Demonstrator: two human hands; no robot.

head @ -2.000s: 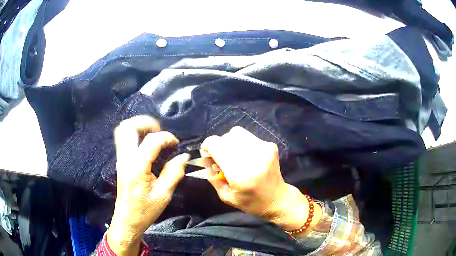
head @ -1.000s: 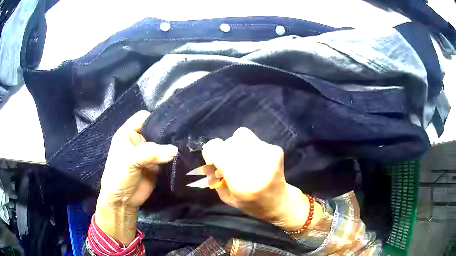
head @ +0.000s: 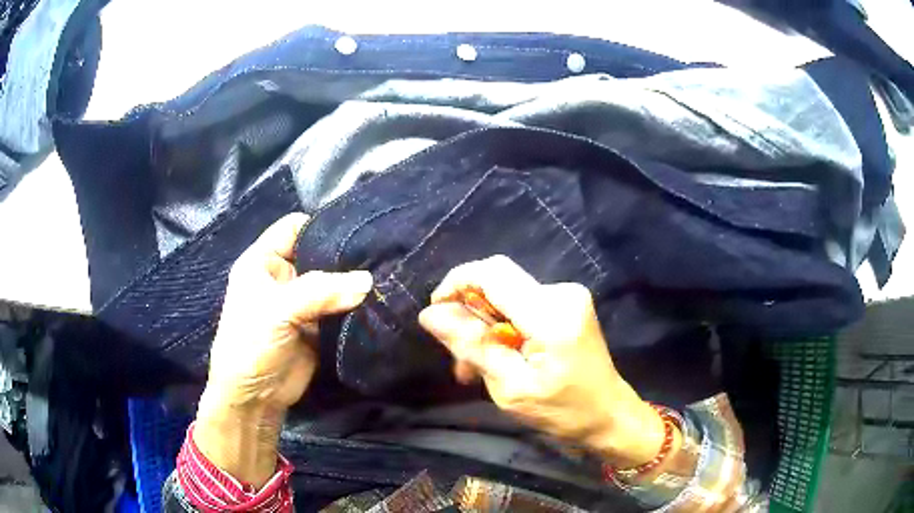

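Observation:
A dark denim jacket lies in front of me, its pale grey reverse side showing behind. Stitch lines of a pocket show on the dark face. My left hand grips the jacket's edge, thumb on top beside a short stitched seam. My right hand is closed around the orange-red handle of the thread snips, just right of that seam; their blades are hidden.
A placket with white round buttons runs along the back on the white table. Other garments lie at the left and right edges. A green crate is lower right, a blue crate lower left.
My right hand has turned and moved slightly right, and the snips' blades no longer show. My left hand, earlier pinching near the blades, has shifted left onto the jacket's edge. The cloth there lies flatter.

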